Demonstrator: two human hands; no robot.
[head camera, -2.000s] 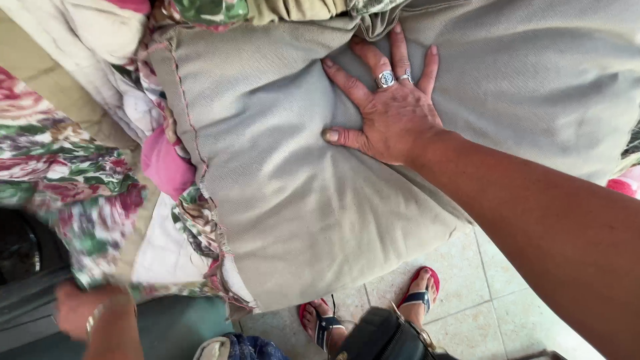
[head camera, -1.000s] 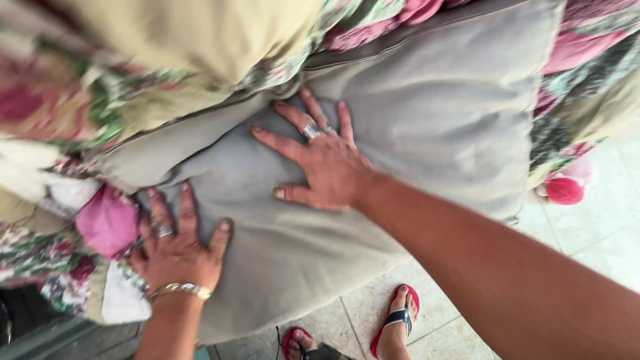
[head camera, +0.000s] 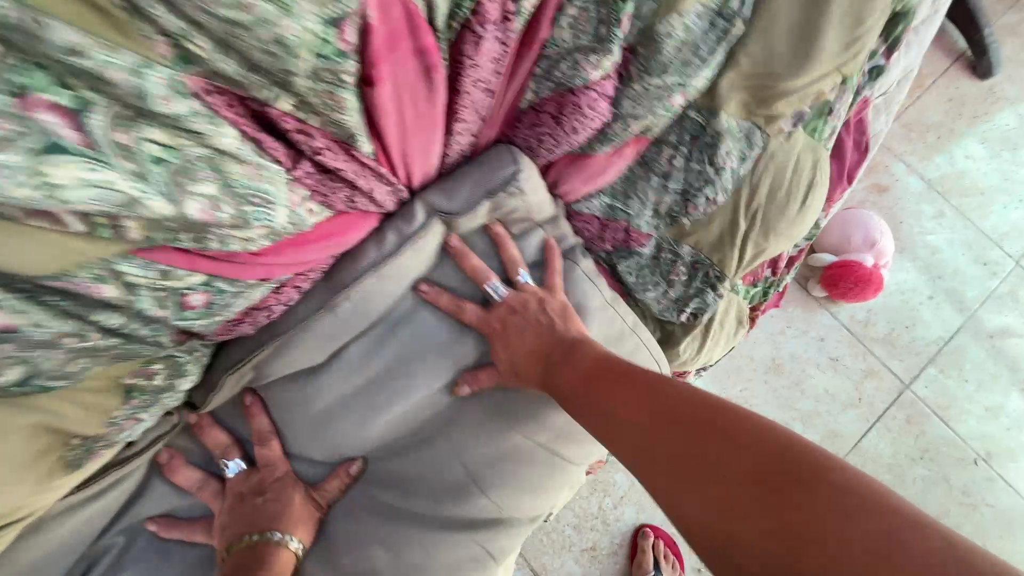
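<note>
A padded grey-beige fabric cushion (head camera: 416, 472) fills the lower middle of the head view. Flat on its lower left part lies my left hand (head camera: 260, 496), fingers spread, with a ring and a bracelet. My right hand (head camera: 520, 328) presses palm down on the upper right part, fingers apart, with two rings. Neither hand grips anything. Behind and beside the cushion spreads a gathered patchwork cover (head camera: 640, 152) in floral green, beige, pink and mottled maroon; its folds meet the cushion's back edge.
On the tiled floor (head camera: 904, 400) at the right lies a pink and red plush toy (head camera: 852, 256), close to the cover's edge. A dark curved furniture leg (head camera: 974, 36) stands at the top right. My foot in a red sandal (head camera: 656, 552) shows at the bottom.
Two seconds ago my left hand was off the cushion at the lower left; now it rests on the cushion. The view has shifted, showing more of the patchwork cover.
</note>
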